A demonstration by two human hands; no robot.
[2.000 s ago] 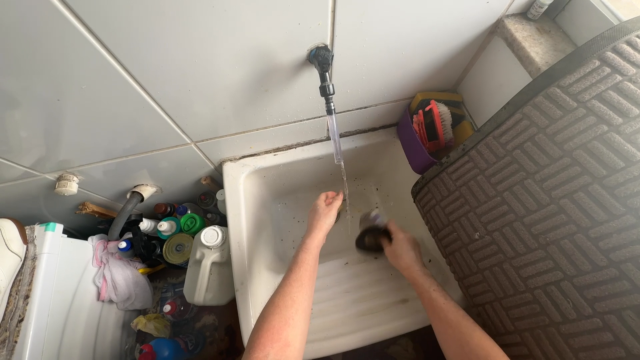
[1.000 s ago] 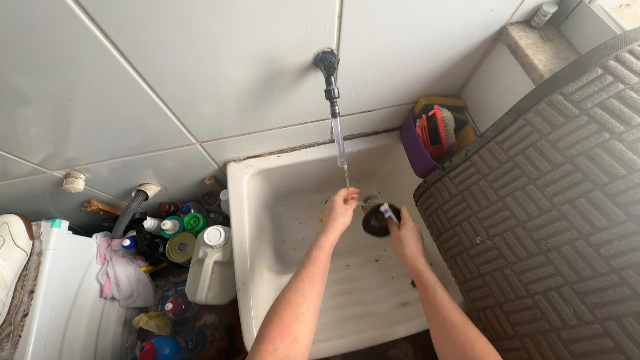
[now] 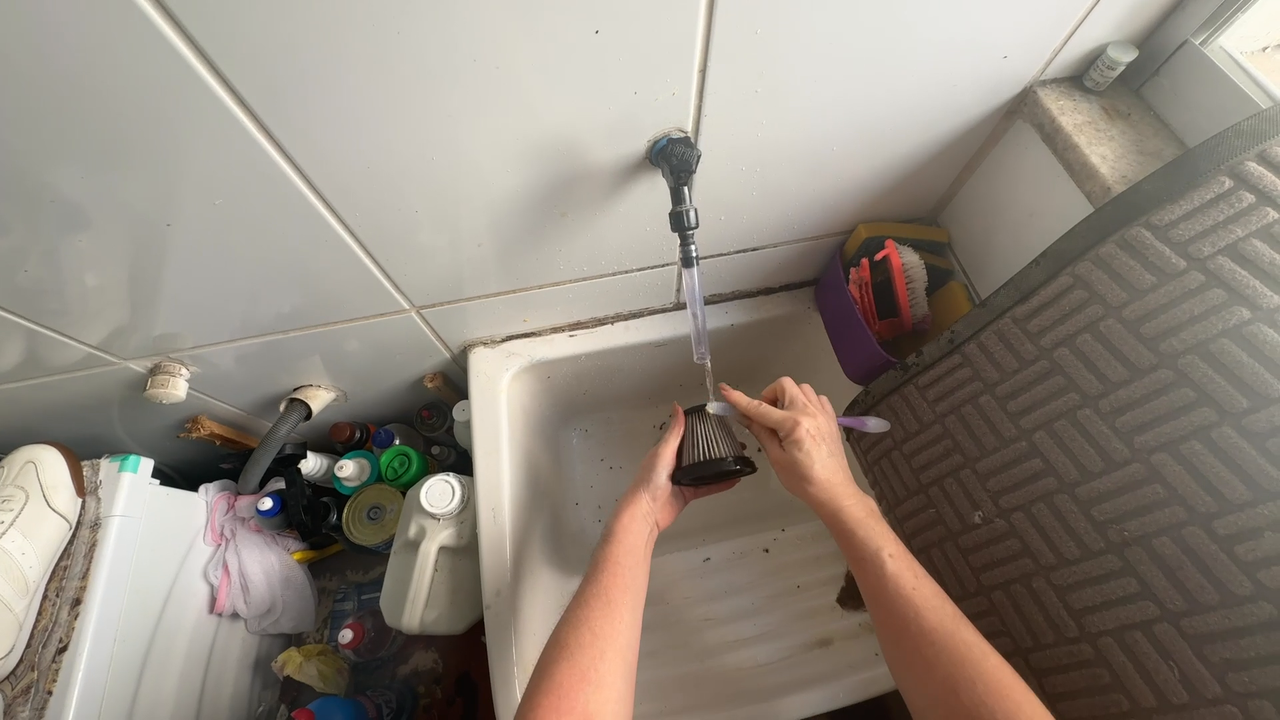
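My left hand (image 3: 664,478) holds a cone-shaped pleated filter (image 3: 712,445) with a black rim from its left side and below, wide rim down. Its narrow top lies just under a thin stream of water from the clear hose on the black wall tap (image 3: 682,190). My right hand (image 3: 797,435) grips a toothbrush with a purple and white handle (image 3: 862,424), its head against the top of the filter. Both hands are over the white laundry sink (image 3: 495,520), which has dark specks of dirt inside.
A purple tub (image 3: 845,315) with brushes and sponges stands at the sink's back right corner. A dark textured mat (image 3: 1120,450) covers the right side. Left of the sink are a white plastic jug (image 3: 435,560), several bottles and a pink-and-white cloth (image 3: 255,570).
The filter, in my right hand two seconds ago, is now in my left. My right hand has come in beside it, with the toothbrush against the filter.
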